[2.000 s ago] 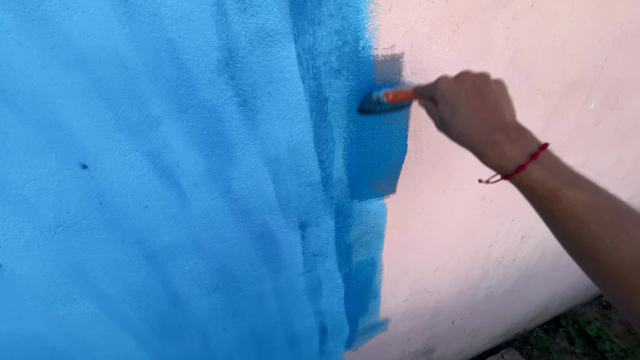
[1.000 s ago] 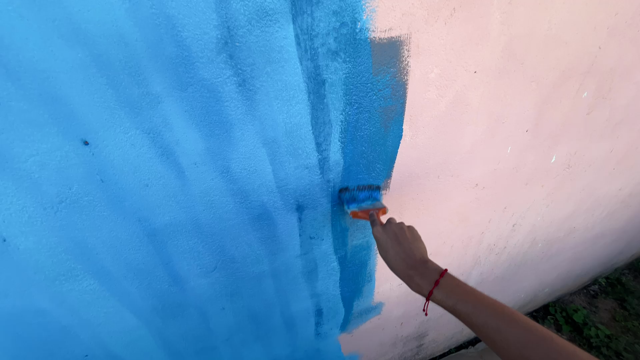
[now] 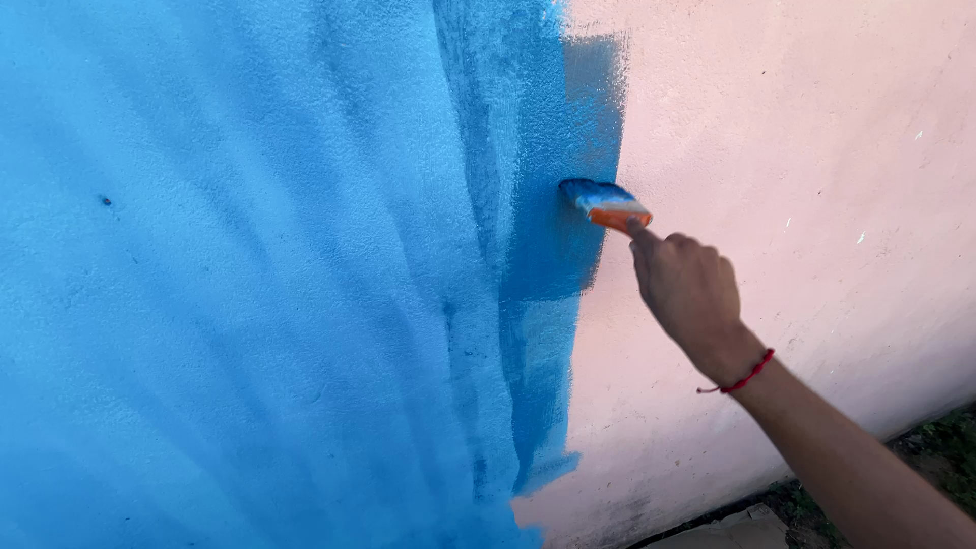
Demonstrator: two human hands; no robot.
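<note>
My right hand (image 3: 686, 293) grips a flat paintbrush (image 3: 610, 207) by its orange handle, most of which my fingers hide. The bristles are coated in blue paint and rest against the wall, on a darker blue patch (image 3: 553, 244) near the paint's right edge. Blue paint (image 3: 267, 267) covers the wall's left side; the pink part of the wall (image 3: 801, 175) lies to the right. A red cord bracelet (image 3: 751, 374) circles my right wrist. My left hand is out of view.
Along the foot of the wall, at the lower right, run dark soil and green plants (image 3: 945, 450). A flat pale piece (image 3: 724, 531) of unclear material lies on the ground at the bottom edge.
The brush in my right hand has gone from high on the dark blue patch down to its lower end, then back up to the patch's middle.
</note>
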